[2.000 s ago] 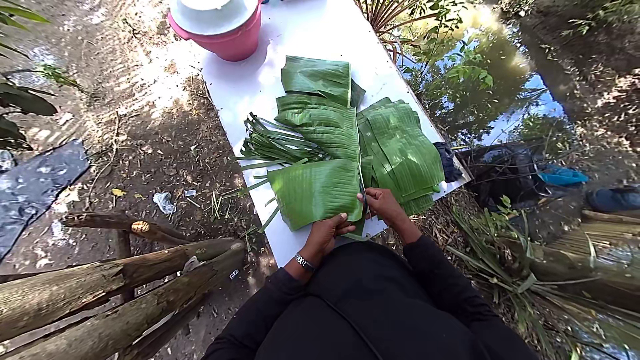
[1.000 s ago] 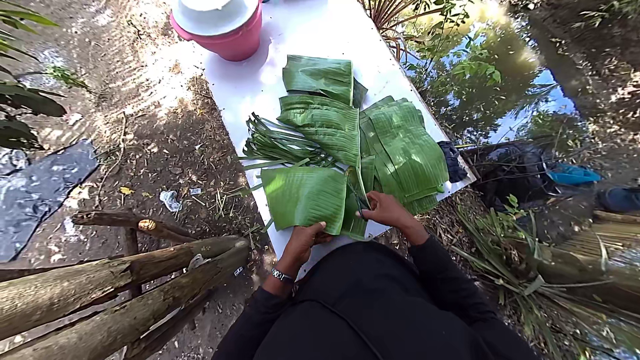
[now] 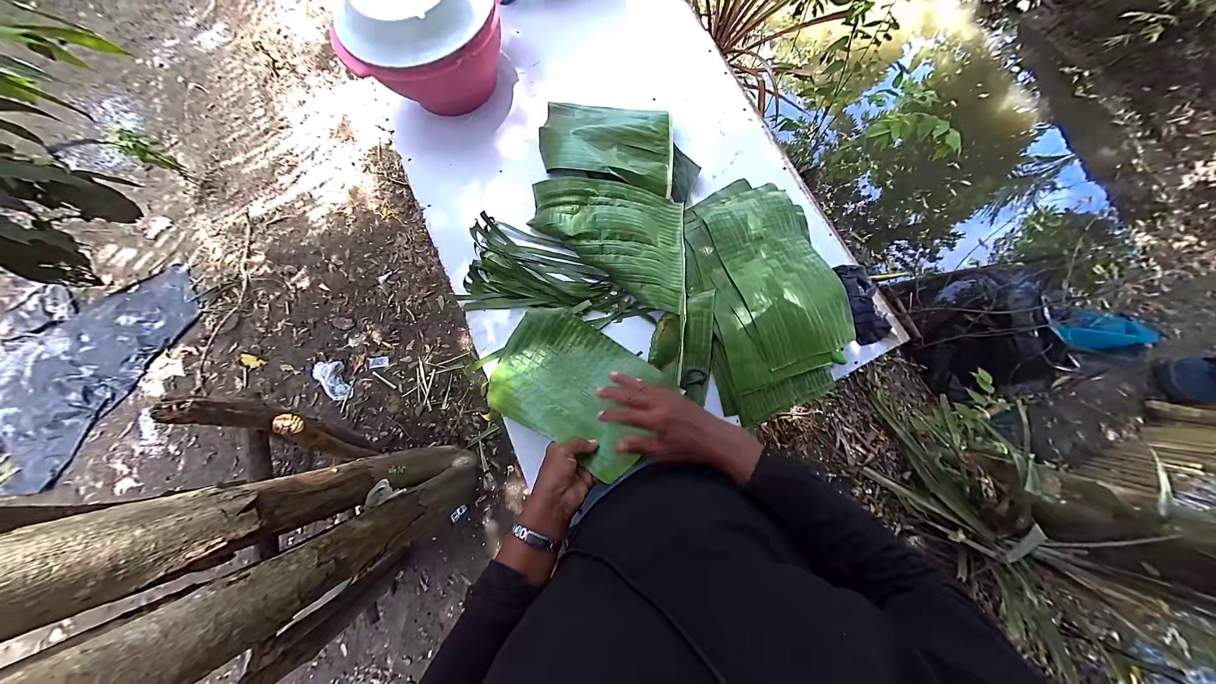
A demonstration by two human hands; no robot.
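A cut piece of banana leaf lies turned at the near end of the white table. My left hand, with a metal-banded watch on its wrist, pinches the piece's near edge. Flat over its right part rests my right hand, fingers spread. Beside that hand, scissors with dark handles seem to lie on a narrow leaf strip. Further up are more leaf pieces, thin green strips in a bundle at left, and a layered stack of cut leaves at right.
A pink tub with a pale basin on top stands at the table's far left. Wooden poles reach in from the left. Dark plastic sits at the table's right corner. Water lies beyond the right edge.
The near leaf piece has turned askew and its lower corner points towards me. My right hand has moved left from the leaf's right side onto its surface, fingers now spread.
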